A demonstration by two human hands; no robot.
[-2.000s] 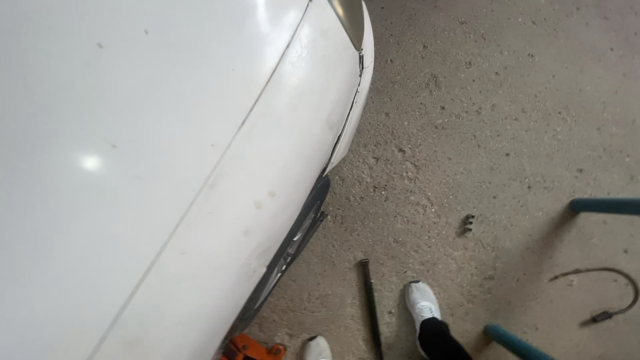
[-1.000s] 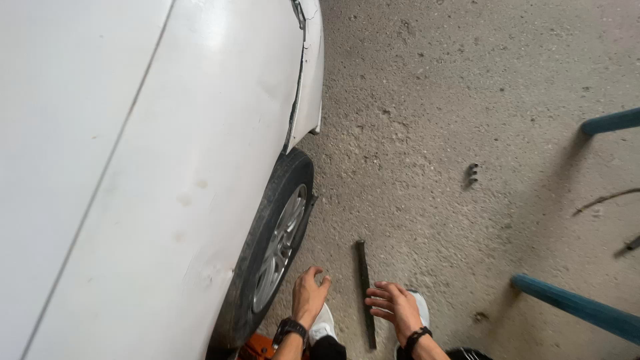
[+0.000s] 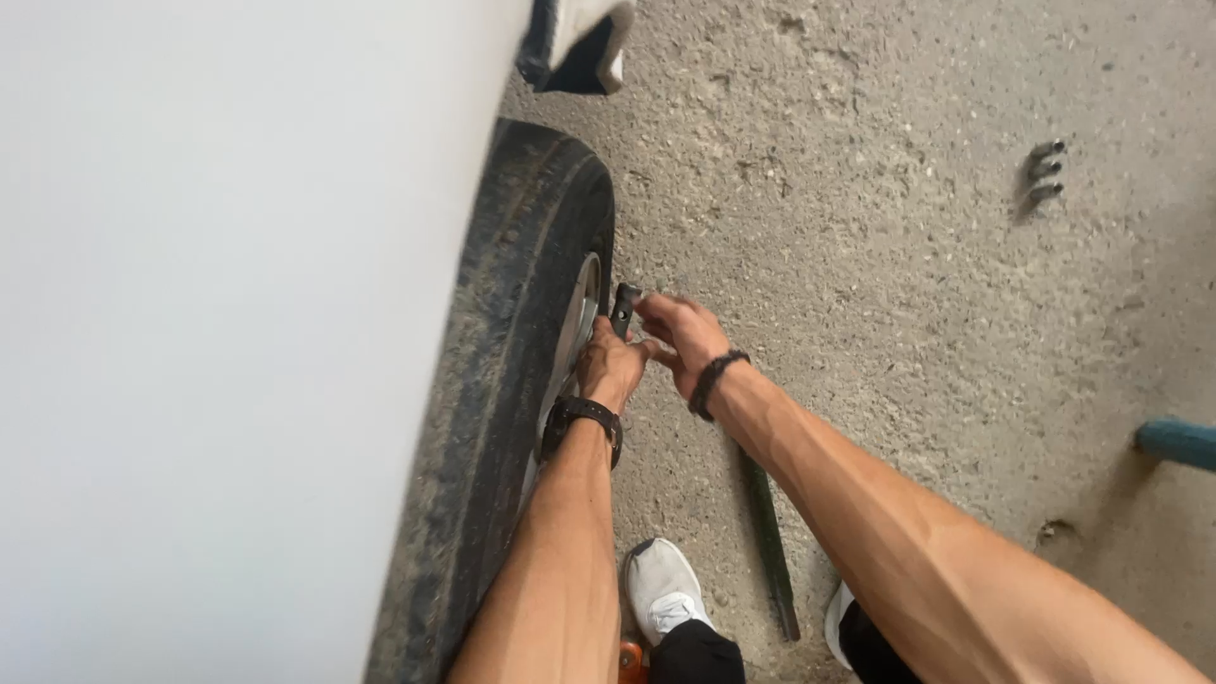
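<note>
My left hand [image 3: 611, 361], with a black watch at the wrist, is at the face of a car wheel, beside its metal rim [image 3: 575, 323]. A dark metal tool [image 3: 624, 310] with a hole in it stands out next to the rim, between my hands; its lower part is hidden by my left hand. My right hand [image 3: 686, 334], wearing a dark bracelet, has its fingertips at the tool's upper end. Whether either hand grips it is not clear. The black tire [image 3: 513, 313] sits under the white car body [image 3: 218, 313].
Several metal sockets [image 3: 1047, 169] lie on the rough concrete at the upper right. A dark bar [image 3: 768, 546] lies on the floor below my right forearm. A white shoe [image 3: 665, 589], an orange object [image 3: 631, 660] and a blue-green tube [image 3: 1176, 443] are also in view.
Both hands, apart over the floor a second ago, have moved up beside the wheel and close together. Two seconds ago no hands were in view. The view has moved nearer to the wheel.
</note>
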